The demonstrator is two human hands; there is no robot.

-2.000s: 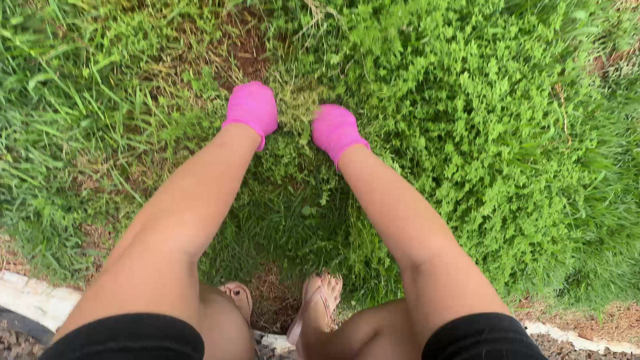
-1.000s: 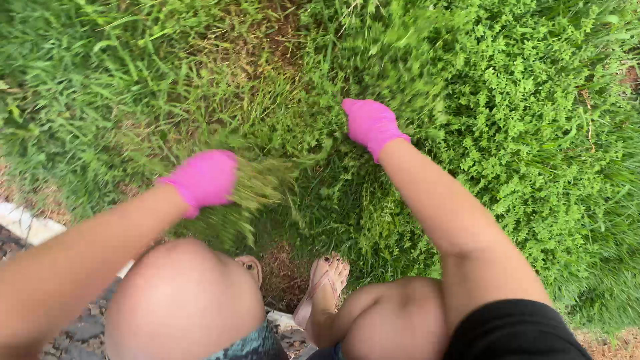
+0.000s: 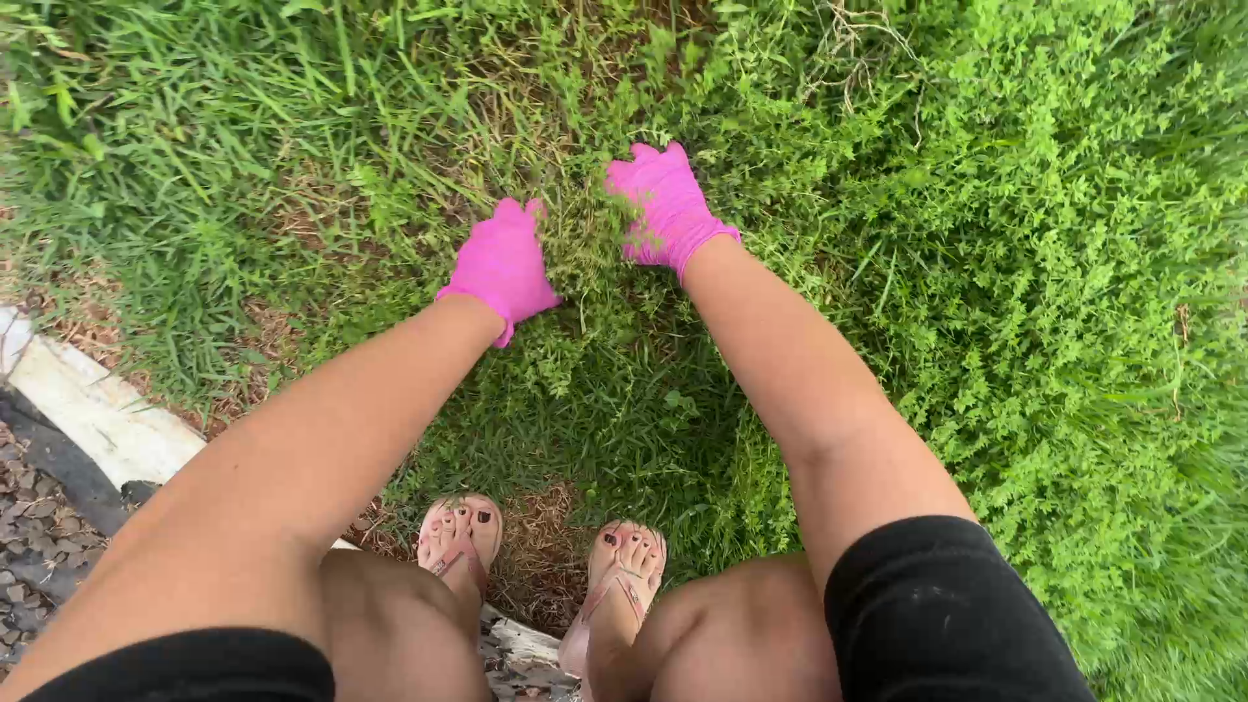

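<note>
Both my hands wear pink gloves and reach down into low green plants over grass. My left hand [image 3: 505, 261] is left of centre, its fingertips among thin stems. Just right of centre, my right hand [image 3: 665, 207] is turned partly sideways, with small leafy sprigs [image 3: 629, 219] lying across its palm side. Between the two hands lies a tangle of weeds [image 3: 585, 244]. Whether either hand's fingers are closed on stems cannot be made out.
Dense leafy ground cover [image 3: 1024, 283] spreads at the right, longer grass [image 3: 224, 127] at the left. Dry twigs [image 3: 853, 44] lie at the top. My sandalled feet stand near a whitish edging [image 3: 107, 409], with gravel [image 3: 44, 526] beyond it at lower left.
My left hand has swung back from the lower left, where it trailed a blurred bunch of greenery, to beside my right hand. That bunch no longer shows in it.
</note>
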